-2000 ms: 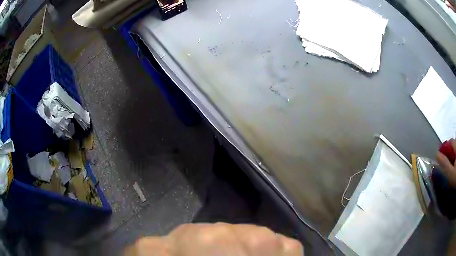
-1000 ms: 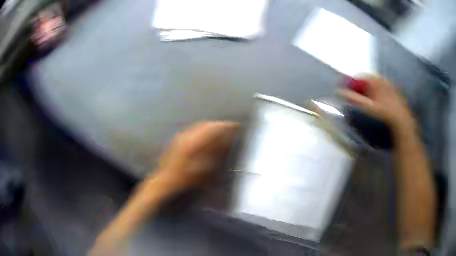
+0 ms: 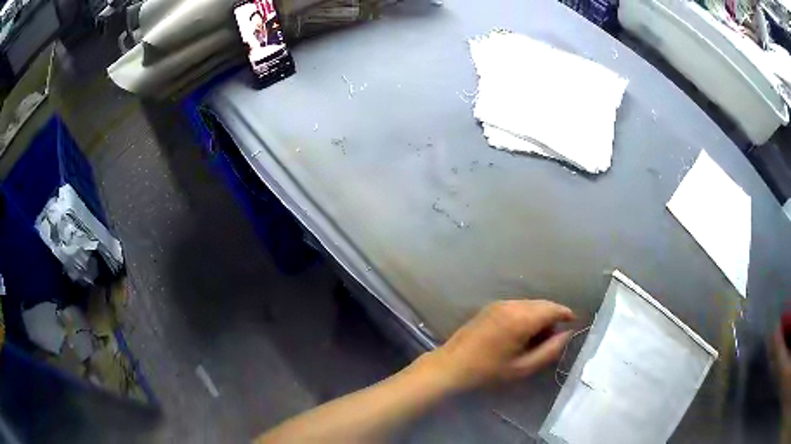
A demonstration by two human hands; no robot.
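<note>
A white near-square cloth piece (image 3: 637, 373) lies at the lower right with a pale, stiff-looking sheet on it. Its far edge shows as a narrow folded white strip. A loose thread curls off its left edge. My left hand (image 3: 516, 342) is at that edge, thumb and fingertips close together by the thread; whether they pinch it I cannot tell. My right hand (image 3: 783, 351) is a sliver cut off by the right edge, beside a bit of red that looks like the iron's handle. The iron's body is out of view.
A frayed white stack (image 3: 546, 104) lies on the far part of the grey table (image 3: 382, 182). A single neater white piece (image 3: 715, 221) lies at right. A lit phone (image 3: 263, 43) leans by beige bundles (image 3: 186, 39). Blue crates (image 3: 74, 160) stand left; a white tub (image 3: 707, 65) is beyond.
My left hand has moved right to the cloth's left edge. My right hand and the iron have moved away from the cloth, toward the picture's right rim. The view has swung.
</note>
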